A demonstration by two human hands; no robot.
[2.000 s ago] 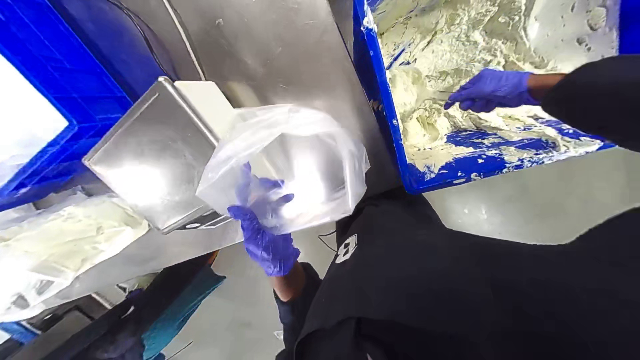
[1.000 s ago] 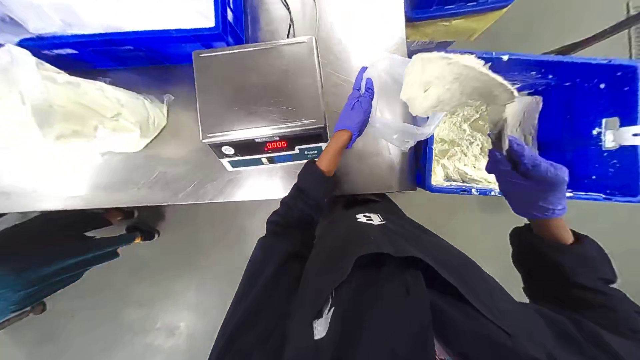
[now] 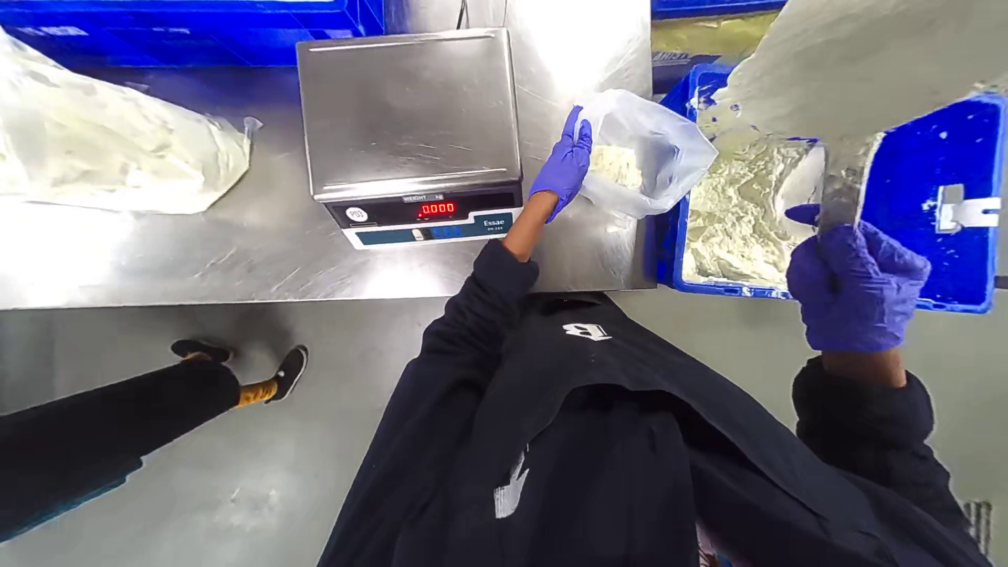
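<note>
My left hand (image 3: pixel 565 167), in a purple glove, holds the left side of a clear plastic bag (image 3: pixel 677 161) at the steel table's right edge; some pale creamy mass (image 3: pixel 618 167) shows inside the bag. My right hand (image 3: pixel 857 287), gloved too, grips the handle of a broad metal scoop or scraper (image 3: pixel 843 67), smeared pale and raised over the blue crate (image 3: pixel 929 213). Pale paste (image 3: pixel 748 209) fills the crate's left part. Left of my left hand stands an Essae weighing scale (image 3: pixel 409 114) with a bare steel pan, its red display reading 0.000.
A filled plastic bag (image 3: pixel 118 142) of pale mass lies on the steel table (image 3: pixel 268 260) at the left. Blue crates (image 3: pixel 189 35) stand behind it. Another person's legs (image 3: pixel 157 394) are at the lower left. A white fitting (image 3: pixel 967 209) shows at the crate's right.
My right hand, low over the paste two seconds ago, now holds the tool raised above the crate. A pale mass now shows in the bag by my left hand. The view has swung round.
</note>
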